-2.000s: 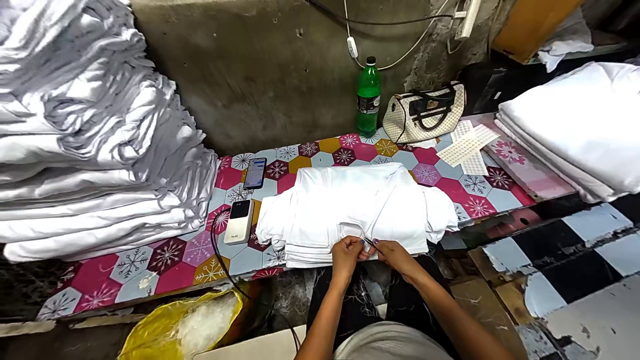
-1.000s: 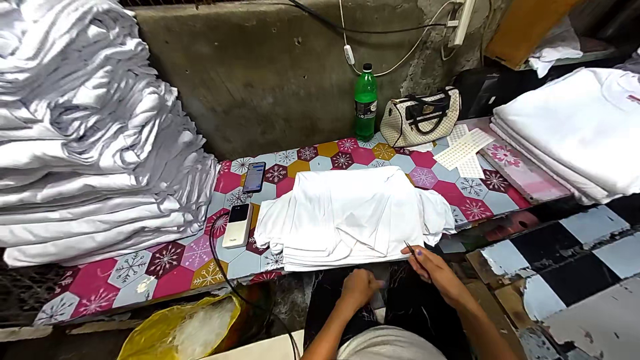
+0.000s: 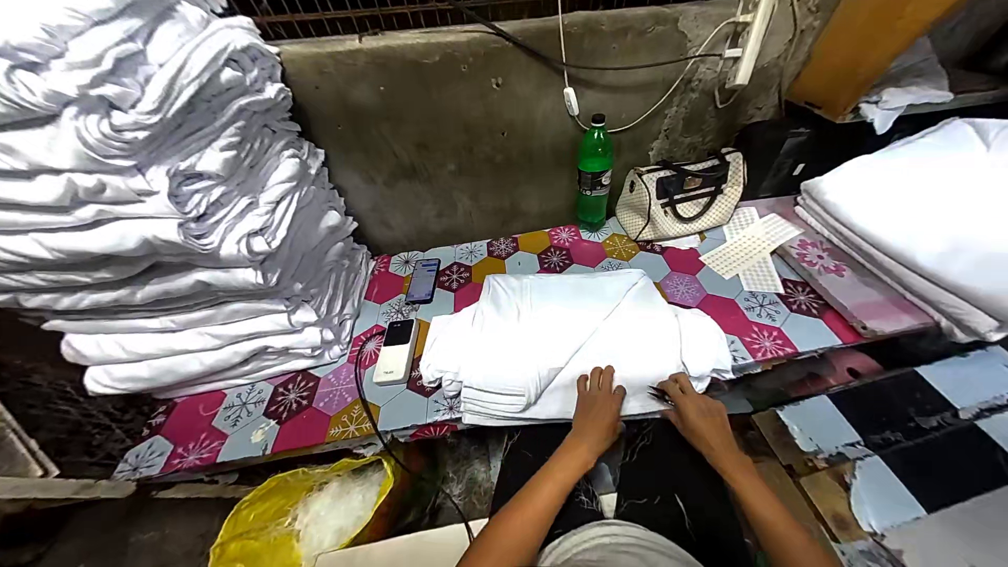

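Note:
A low stack of white cloth garments (image 3: 567, 331) lies on the bench, its top layer folded over on a slant. My left hand (image 3: 598, 405) rests flat on the front edge of the top garment, fingers spread a little. Close to its right, my right hand (image 3: 693, 409) holds a small dark pointed tool (image 3: 660, 395), too small to tell which kind, with the fingertips touching the cloth. The tool's tip points left over the garment.
A tall pile of white garments (image 3: 181, 213) stands left, folded ones (image 3: 921, 205) right. A phone (image 3: 423, 281), a corded white device (image 3: 395, 354), a green bottle (image 3: 594, 177), a handbag (image 3: 681, 197) and sticker sheets (image 3: 752, 244) lie around. A yellow sack (image 3: 260, 504) sits below.
My left hand has moved from my lap up onto the cloth. My right hand has come down to the stack's front edge. Two seconds ago both hands were together at that edge.

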